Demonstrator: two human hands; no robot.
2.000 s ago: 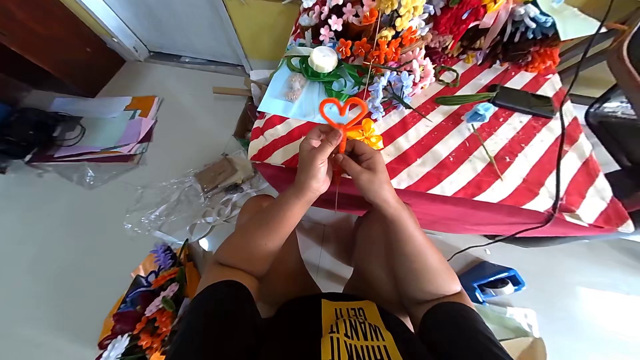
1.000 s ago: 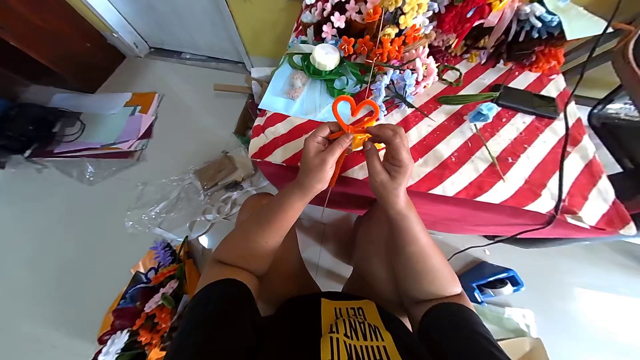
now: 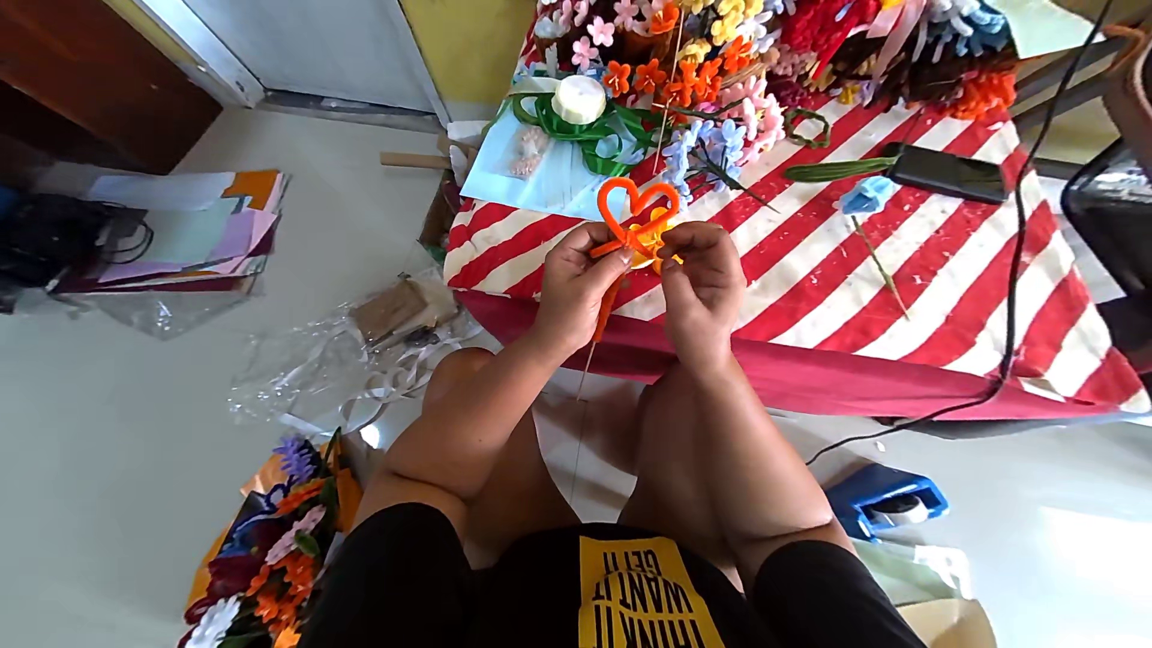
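Between my hands, above the table's front edge, is an orange pipe-cleaner heart [image 3: 637,209] with two rounded loops, crossed ends at its base and a thin stem running down. My left hand [image 3: 580,283] pinches the base between thumb and fingers. At the right side of the base, my right hand [image 3: 704,283] has thumb and fingertips drawn together near a short orange end; whether they grip it I cannot tell. A yellow pipe-cleaner flower [image 3: 650,236] lies just behind the heart, partly covered by it.
The striped cloth [image 3: 810,297] bears many pipe-cleaner flowers, a white ribbon roll [image 3: 579,99], a phone [image 3: 949,173] and a blue flower [image 3: 868,194]. A black cable [image 3: 1017,261] crosses the right side. On the floor are a bouquet [image 3: 279,549], plastic wrap [image 3: 306,360] and a blue tape dispenser [image 3: 886,502].
Two seconds ago both hands were close together below an upright heart. Now my right hand is apart, at its right side, and orange ends cross at the heart's base.
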